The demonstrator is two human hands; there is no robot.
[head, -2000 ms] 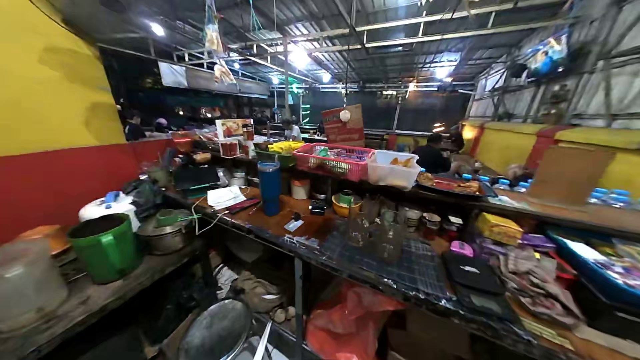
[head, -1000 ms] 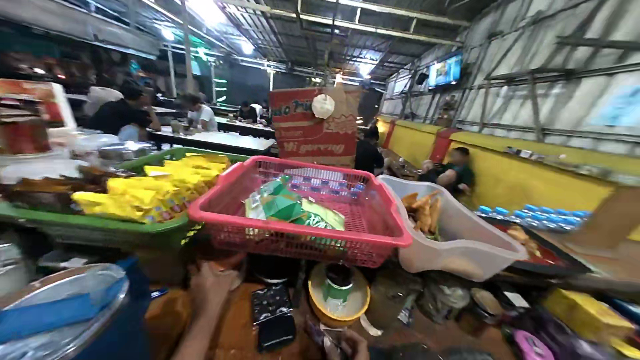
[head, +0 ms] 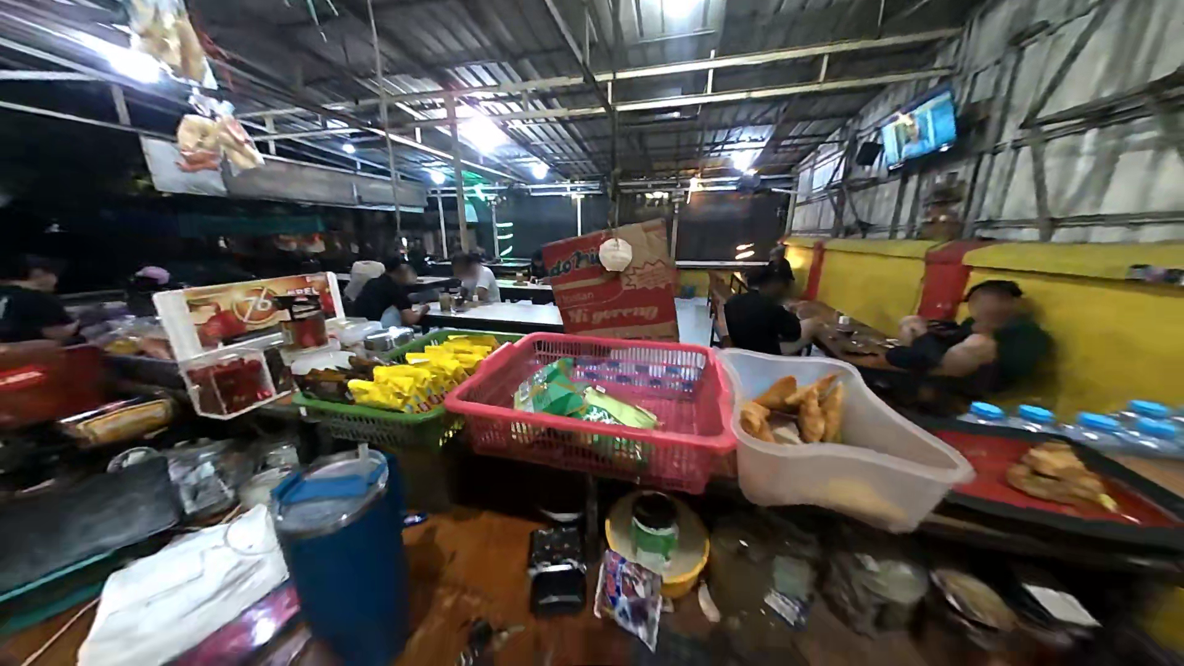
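Neither of my hands shows now. On the wooden counter (head: 453, 555) stands a blue tumbler (head: 342, 555) with a clear lid. Right of it are a small black box (head: 557, 578) and a yellow tub (head: 684, 578) with a dark-lidded jar (head: 654, 527) on it. A shiny printed sachet (head: 629, 592) leans at the tub's front. Behind, a pink plastic basket (head: 592, 444) holds green packets (head: 564, 393). A translucent plastic container (head: 842, 472) beside it holds fried snacks (head: 805, 407). Yellow sachets (head: 416, 375) lie in a green basket (head: 379, 421).
White cloth or paper (head: 185, 583) lies at the lower left. Glass jars (head: 879, 573) stand at the lower right. A red tray (head: 999, 472) holds fried food, with blue-capped bottles (head: 1036, 416) behind. A cardboard carton (head: 615, 287) rises past the baskets. Several people sit at tables beyond.
Both hands, low over the counter near the tub one second ago, have left the view. The printed sachet now shows in front of the tub. The view has pulled back from the baskets.
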